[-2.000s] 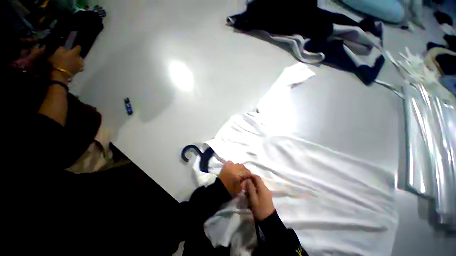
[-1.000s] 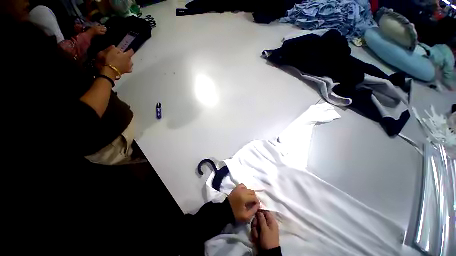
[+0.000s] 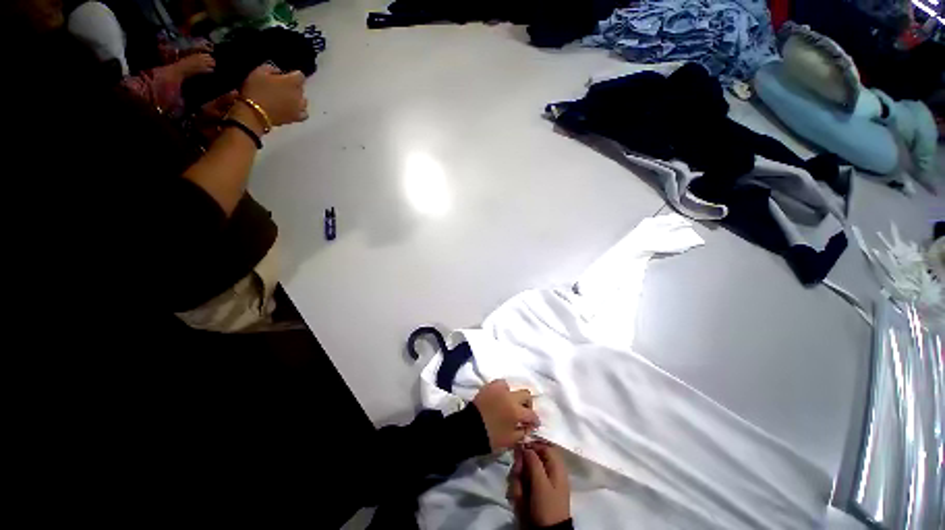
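Observation:
A white shirt (image 3: 622, 393) lies flat on the table with a black hanger (image 3: 427, 340) in its collar, the hook towards the left. One sleeve points up and away. My left hand (image 3: 505, 416) pinches the shirt's front edge below the collar. My right hand (image 3: 541, 484) is just below it, fingertips closed on the same edge, almost touching the left. What lies between the fingertips is too small to tell.
A person's arm (image 3: 230, 166) is at the left. Small blue-black snips or pen (image 3: 331, 224) lie on the table (image 3: 466, 238). Dark and grey garments (image 3: 715, 145), blue striped garments (image 3: 689, 39) and a light-blue cushion (image 3: 824, 119) lie beyond. Clear bags (image 3: 899, 424) lie right.
The view has shifted, so the far garments now show. My hands stay at the shirt front, the right slightly lower-left than a second ago. The other person's raised hand has moved up and right.

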